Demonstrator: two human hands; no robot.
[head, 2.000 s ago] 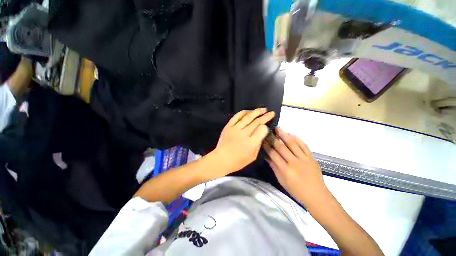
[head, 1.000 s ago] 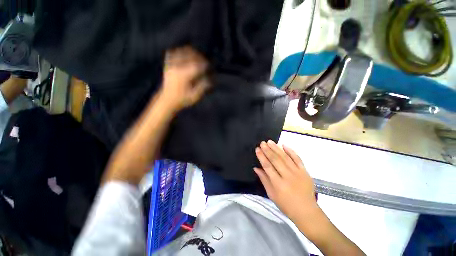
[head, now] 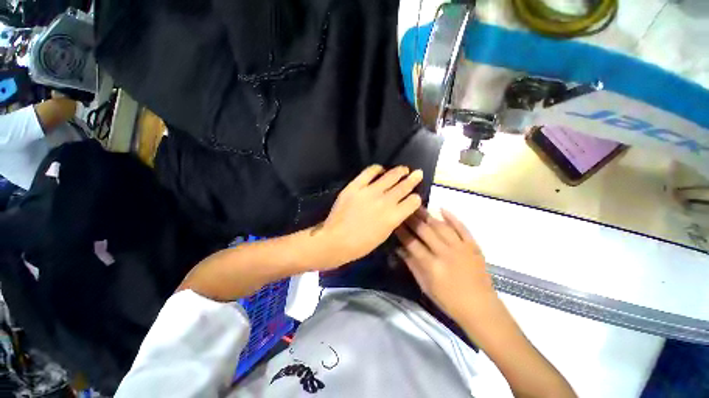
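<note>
A large black garment (head: 334, 101) with pale stitch lines spreads over the table and hangs toward my lap. Its right edge runs up to the needle area of the white and blue JACK sewing machine (head: 536, 70), where a light shines on the cloth. My left hand (head: 369, 214) lies on the garment near that edge, fingertips together on the cloth. My right hand (head: 447, 260) is just beside and below it, fingers at the garment's edge. The fingertips partly hide the cloth between them.
A phone (head: 575, 151) lies on the machine bed. A yellow-green ring (head: 567, 19) is at the top. A blue crate (head: 264, 322) stands beside my lap. Black garments with pale tags (head: 85, 256) are heaped at left. Another person's arm (head: 54, 116) shows at upper left.
My left hand has come down and right from the middle of the garment to its edge beside my right hand. The cloth has shifted, with its stitch lines now showing. The camera view has shifted.
</note>
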